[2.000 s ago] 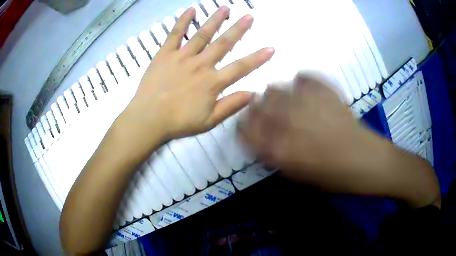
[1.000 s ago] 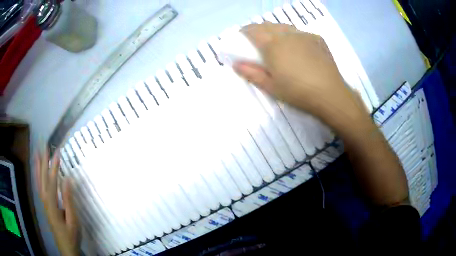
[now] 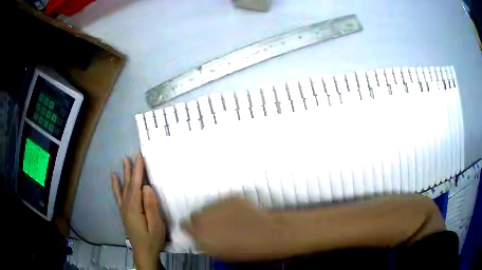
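White pen-like rods (image 3: 317, 142) lie side by side in a long row on the table, with dark slots near their far ends. My left hand (image 3: 138, 205) rests at the left end of the row, fingers pointing away from me and slightly apart, its inner side against the outermost rod. My right hand (image 3: 224, 224) is blurred over the near ends of the leftmost rods, its forearm crossing the near side of the row. White shows below its fingers, but I cannot tell a held block from the rods.
A steel ruler (image 3: 253, 59) lies beyond the row. A scale (image 3: 50, 142) with a green display stands at the left inside a brown cardboard box (image 3: 100, 105). A squat container (image 3: 252, 4) is cut off at the top edge. Printed adhesive strips (image 3: 449, 184) line the near edge at right.
The view has shifted left, showing more of the scale. My right hand has moved from the far side of the row to its near left end. My left hand stays at the left end.
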